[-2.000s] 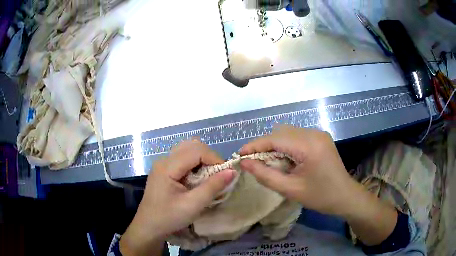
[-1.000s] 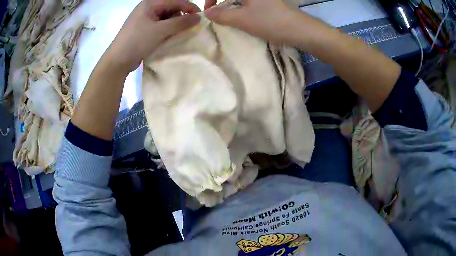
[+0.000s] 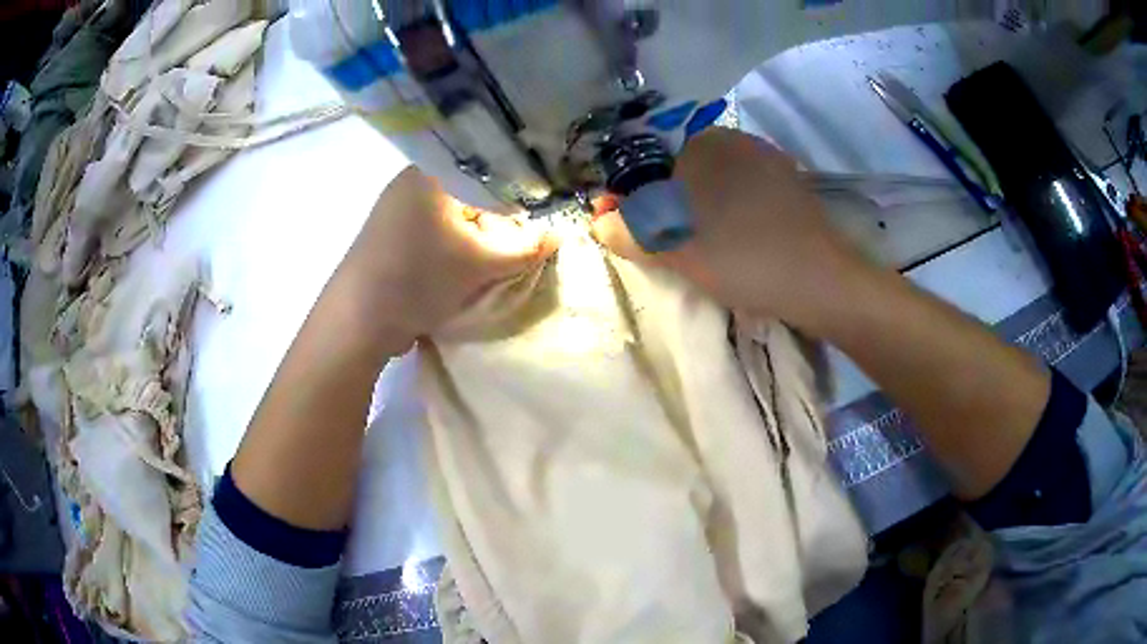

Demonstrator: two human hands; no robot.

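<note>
A cream garment piece hangs in loose folds from both hands over the table edge. Its top edge lies under the lit head of the white sewing machine. My left hand holds the cloth just left of the needle area, fingertips partly washed out by the lamp. My right hand holds the cloth on the right, partly hidden by the round grey machine part. The presser foot and needle are too glared to make out.
A cream garment pile lies along the table's left side. A black phone-like slab and a slim blue tool lie right of the machine. A grey ruler strip runs along the table edge. Orange-red handles show at the far right.
Both hands have moved forward from the table's front edge to under the machine head, carrying the garment's edge. The cloth is spread down over the edge, and the view has shifted towards the machine.
</note>
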